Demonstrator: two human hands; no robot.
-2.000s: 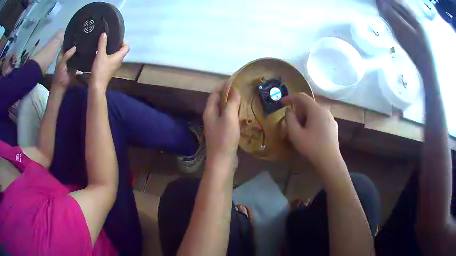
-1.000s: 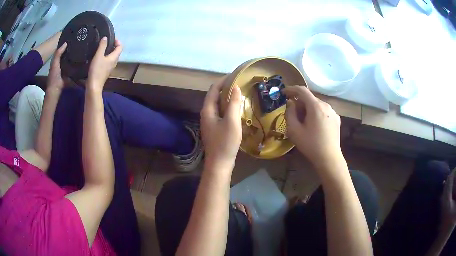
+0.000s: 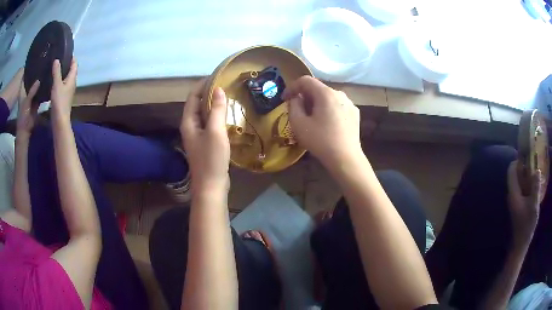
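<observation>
The round gold-tan base housing is held open side up in front of me, over the bench edge. My left hand grips its left rim, thumb inside. A small black cooling fan with a blue and white hub label lies tilted inside, near the upper middle. My right hand is at the right side, its fingertips pinching at the fan's right edge. A thin wire runs down from the fan to a small pale connector near the bottom of the shell.
White foam sheet covers the bench, with a wooden edge. A white round housing and more white covers lie at the upper right. A person at left holds a dark base housing. A person's hand at right holds a brownish round part.
The view has shifted, so the shell and my hands sit further left. The shell's tilt has changed slightly. My right fingers stay at the fan. A neighbour's round part has appeared at right.
</observation>
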